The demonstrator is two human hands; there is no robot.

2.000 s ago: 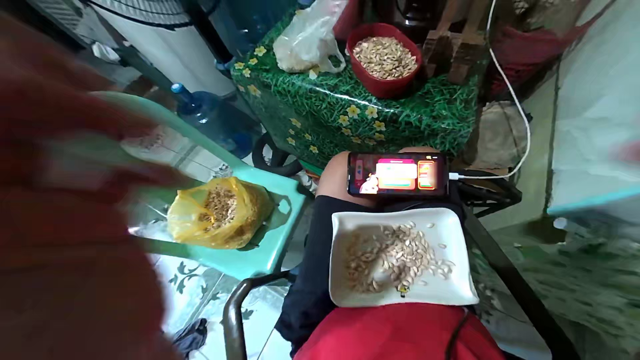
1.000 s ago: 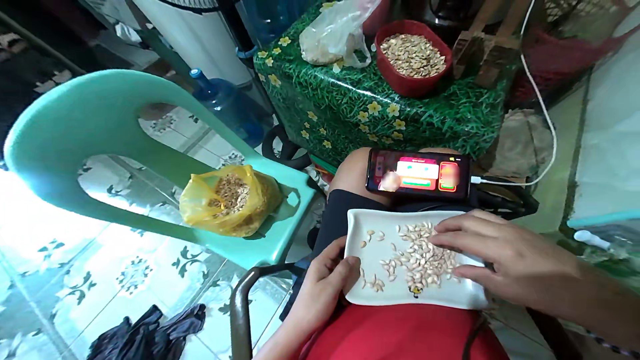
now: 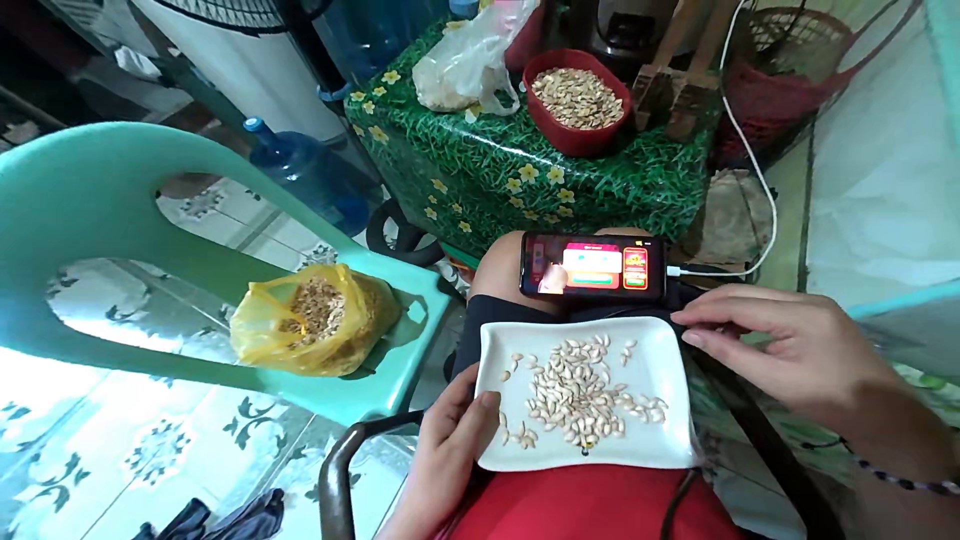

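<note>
A white rectangular plate point(image 3: 499, 341) rests on the lap, with a heap of pale seeds point(image 3: 574, 390) on it. My left hand point(image 3: 457, 435) grips the plate's left edge, thumb on the rim. Beyond the plate's upper right corner hovers my right hand point(image 3: 772, 345), its thumb and fingertips close together; whether a seed is between them cannot be told. A smartphone point(image 3: 592, 265) with a lit screen lies across the thighs, a white cable plugged into its right end. On the green plastic chair point(image 3: 360, 274) at left stands an open yellow plastic bag point(image 3: 360, 322) of brownish bits.
A small table with a green grass-print cover point(image 3: 480, 172) stands ahead, bearing a red bowl point(image 3: 574, 139) of seeds and a clear plastic bag point(image 3: 465, 75). A blue water bottle point(image 3: 307, 172) is behind the chair. The white cable point(image 3: 761, 172) runs down at right. A dark metal armrest point(image 3: 337, 480) lies near my left arm.
My right hand has moved off the seeds to the plate's upper right. The seeds are now heaped more toward the middle. My left hand still holds the plate's left side.
</note>
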